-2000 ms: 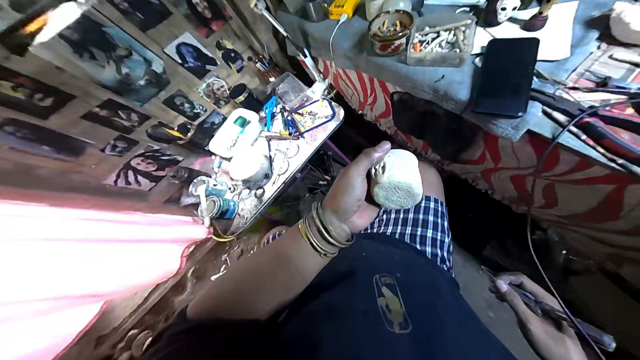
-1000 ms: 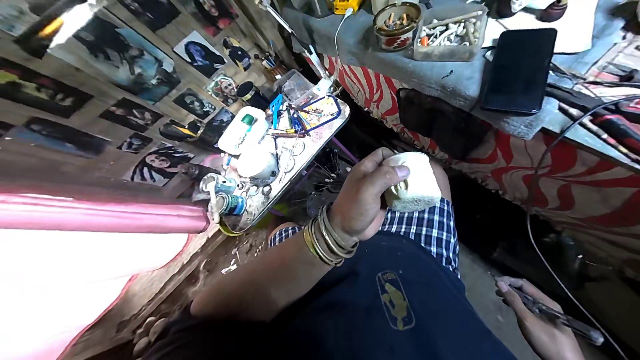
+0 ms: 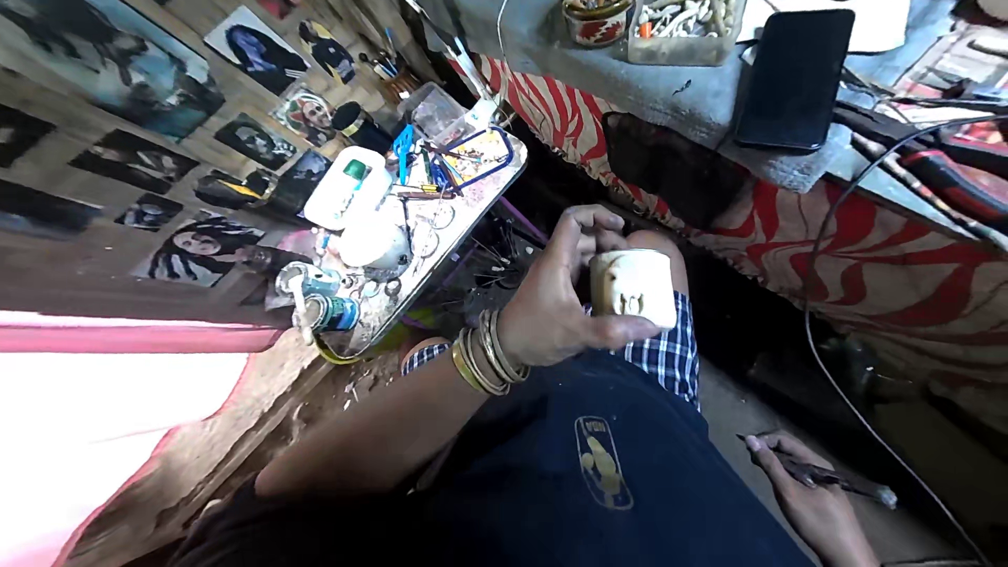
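My left hand [image 3: 555,295], with several bangles at the wrist, holds a pale carved block [image 3: 634,289] above my knee. The thumb lies along its lower edge and the fingers curl behind its far side; raised relief shows on the face toward me. Low at the right, my right hand [image 3: 811,492] grips a thin dark tool [image 3: 835,479] with a pale end, its tip pointing left. The two hands are well apart.
A grey worktop carries a black phone [image 3: 795,79], a plastic box of small pale pieces [image 3: 685,47], a patterned tin [image 3: 596,24] and red-black-handled pliers [image 3: 957,185]. A cable [image 3: 819,362] hangs at the right. A cluttered small table [image 3: 465,228] stands ahead to the left.
My left hand has turned the carved block, so its relief now faces me, and the thumb has shifted from its upper side to its lower edge. My right hand still holds the tool.
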